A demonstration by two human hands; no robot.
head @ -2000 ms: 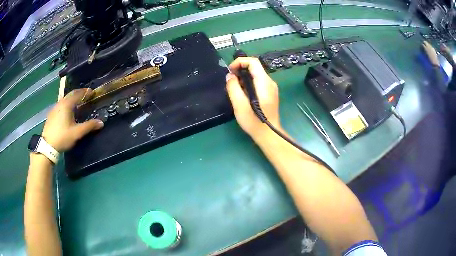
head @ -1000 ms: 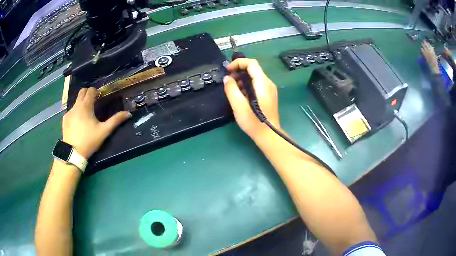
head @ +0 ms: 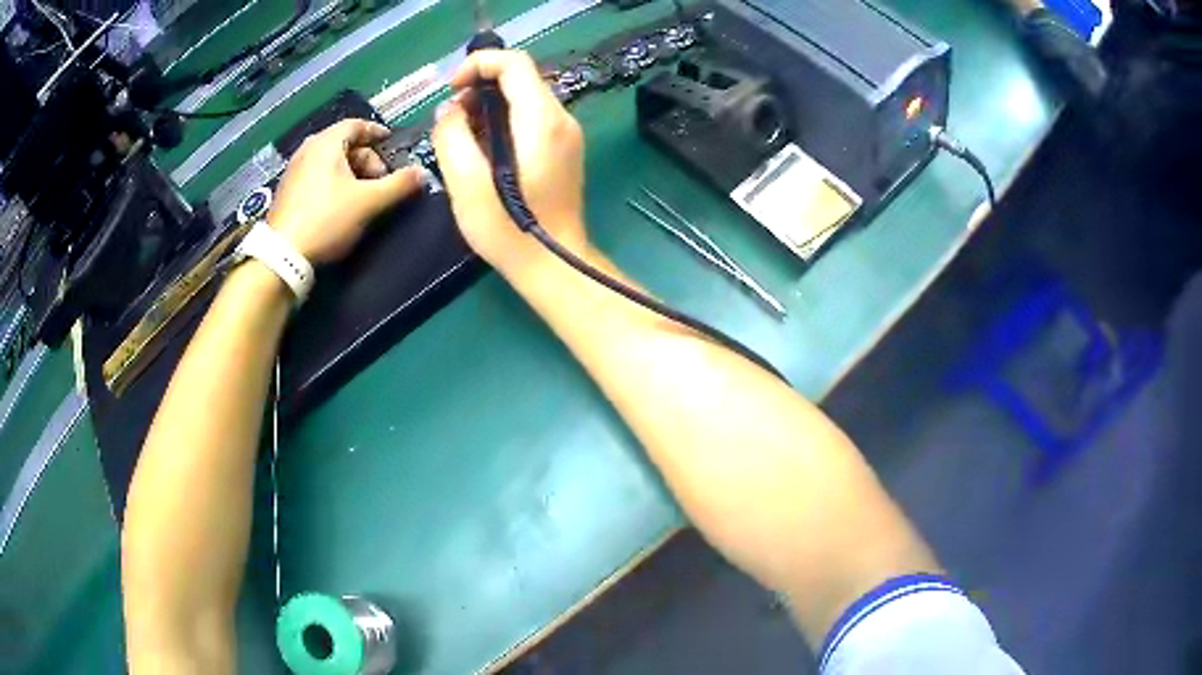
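Note:
My left hand (head: 336, 191) is at the right end of the black base plate (head: 382, 284), its thumb and fingers closed on a dark circuit board strip (head: 425, 161). Only a short part of the strip with a silvery component shows between my hands. My right hand (head: 527, 158) holds the soldering iron (head: 498, 132) like a pen, tip end pointing up and away; its cord runs back along my forearm. Solder wire (head: 276, 488) runs up from the green solder spool (head: 323, 636) to beside my left forearm.
The brass-coloured bar (head: 165, 323) and round disc (head: 255, 205) lie on the plate beside the black stand (head: 119, 244). Another board strip (head: 633, 56) lies behind my right hand. Tweezers (head: 712, 257), the sponge tray (head: 798, 201), iron holder (head: 712, 116) and soldering station (head: 844, 79) are at right.
The view has turned, shifting the bench leftwards. My left hand has moved along the plate to beside my right hand and closed on the strip. My right hand still holds the iron.

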